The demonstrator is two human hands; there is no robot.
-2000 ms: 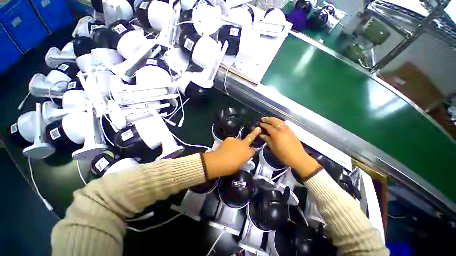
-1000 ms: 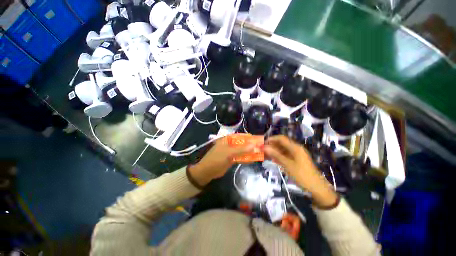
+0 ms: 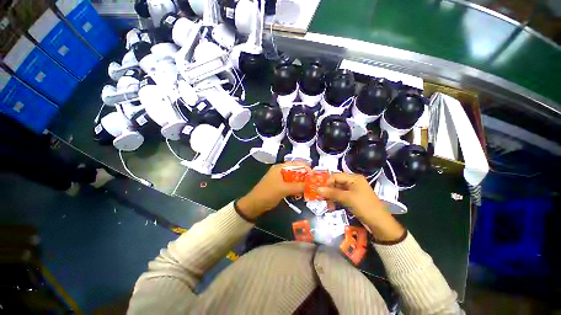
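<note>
My left hand [image 3: 271,192] holds a small orange piece [image 3: 295,174] between thumb and fingers near my chest. My right hand [image 3: 355,195] grips a second orange piece [image 3: 316,184] beside it, touching or nearly so. More orange pieces lie at the bench edge, one at the left [image 3: 302,231] and some at the right [image 3: 355,244], with small white pieces [image 3: 331,225] between them. Just beyond my hands, white cameras with glossy black ball heads [image 3: 334,133] stand upright in two rows. Whether the two held pieces are joined is too blurred to tell.
A pile of white-and-black cameras [image 3: 161,106] with trailing cables lies at the left. Blue boxes [image 3: 66,51] stand beyond it. A green conveyor [image 3: 393,27] with a metal rail runs behind the rows. A carton tray [image 3: 465,97] with long white strips [image 3: 460,132] is at the right.
My hands have left the ball heads and come back towards my chest. The single orange sheet seen earlier now shows as two orange pieces, one in each hand. The view has shifted.
</note>
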